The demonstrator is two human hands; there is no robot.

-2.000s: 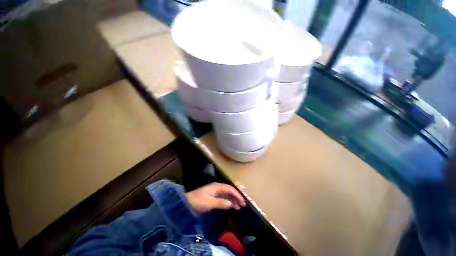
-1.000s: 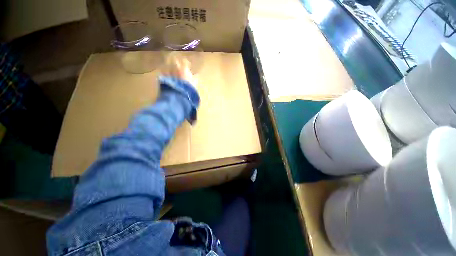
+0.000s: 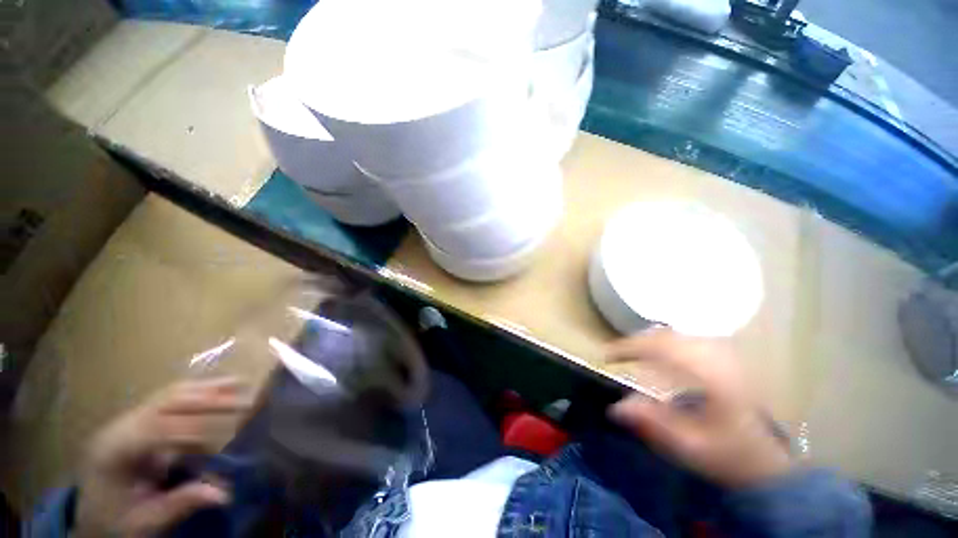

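Observation:
A clear cover, blurred and shiny, is in the air over my lap. My left hand is at its left side with fingers and thumb around the edge; the exact contact is blurred. A single white housing sits on the cardboard bench mat. My right hand is just below this housing at the bench's front edge, fingers apart and holding nothing visible; its fingertips overlap the housing's near edge in view. Nested white housings stand in leaning stacks left of the single one.
A brown carton with a cardboard flap is at the left, beside the bench. The green conveyor belt runs behind the bench. A round, see-through grey object is at the right edge. Something red shows below the bench edge.
The view has swung right from the carton to the bench. A clear cover is now off the flap, beside my left hand. My right hand and the single housing have come into view.

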